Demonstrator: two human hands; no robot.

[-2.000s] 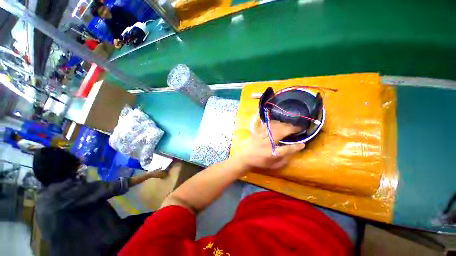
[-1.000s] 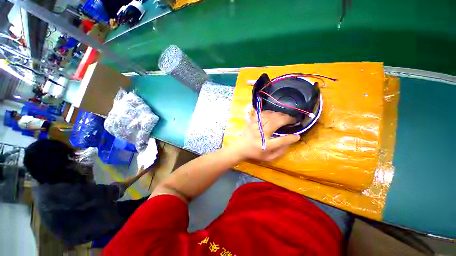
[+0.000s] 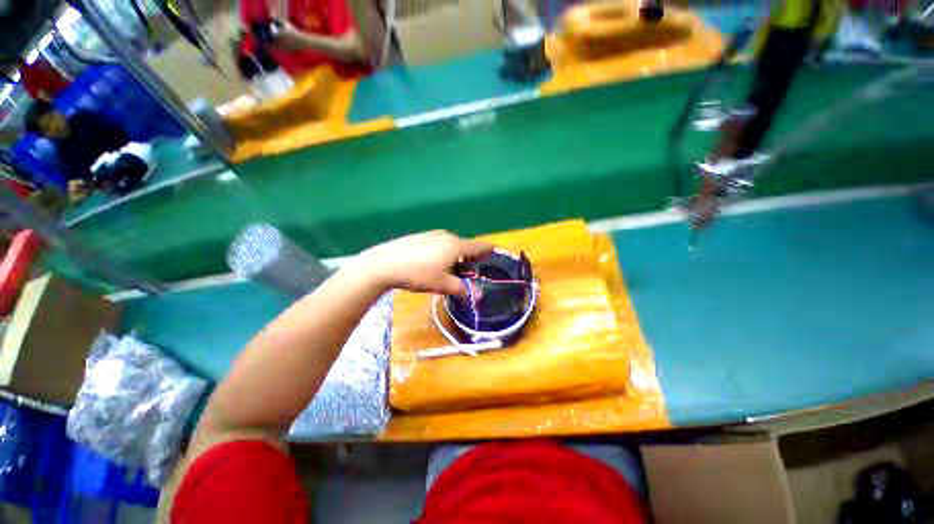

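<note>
The orange tape-wrapped cushion (image 3: 574,358) lies on the teal bench in front of me. On it sits a black rounded camera module (image 3: 502,300) in a white round housing (image 3: 509,333), with thin red and blue wires across its top. A white cable strip (image 3: 461,349) lies at its near left side. My left hand (image 3: 446,268) reaches in from the left and grips the module, fingers at the far edge and thumb over the top. My right hand is not in view. A blurred electric screwdriver (image 3: 763,102) with silver fittings hangs beyond the cushion to the right.
Left of the cushion are a silver-grey wrapped pad (image 3: 353,374), an upright speckled roll (image 3: 271,258) and crumpled clear plastic bags (image 3: 133,399). A green conveyor (image 3: 410,184) runs beyond. A red-shirted person (image 3: 317,36) works across it. An open carton (image 3: 871,481) with black parts is low right.
The view has swung right, bringing the screwdriver into view. My left hand has shifted from the near side to the far left of the module. The white strip now lies at the near side.
</note>
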